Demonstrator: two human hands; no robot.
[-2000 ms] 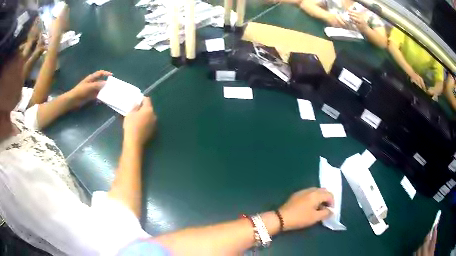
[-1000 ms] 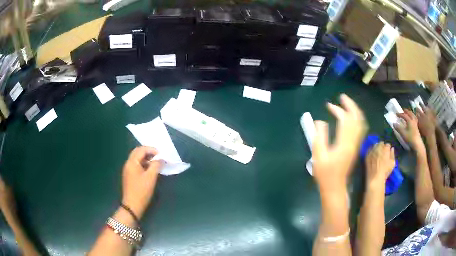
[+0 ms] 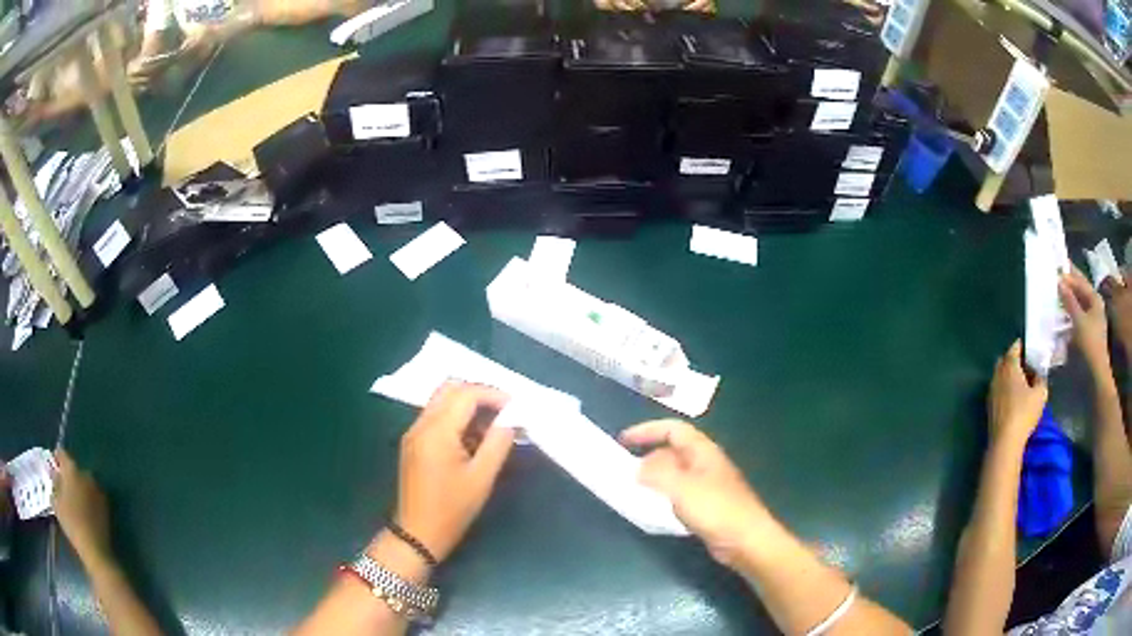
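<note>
My left hand [image 3: 453, 454], with a metal watch and bracelets, pinches a wrinkled white protective bag [image 3: 428, 367] near its right end. My right hand [image 3: 701, 485], with a pale bangle, grips the lower right end of a long, smooth white piece [image 3: 602, 466], which looks like a handheld device. Its other end meets the bag at my left fingers; whether it is inside the bag is unclear. An open-flapped white unit carton [image 3: 590, 329] lies just behind them.
Black boxes [image 3: 503, 118] form a wall at the back, with card slips [image 3: 428, 250] before it. A blue bin [image 3: 921, 155] stands at its right end. A neighbour at right holds a white object [image 3: 1045, 286] beside a blue cloth [image 3: 1046, 478]. Another person's hand [image 3: 81, 503] is at left.
My right hand has come down and left from its raised position to the bag, now holding the long white piece. The white piece that lay on the table at right is gone from there.
</note>
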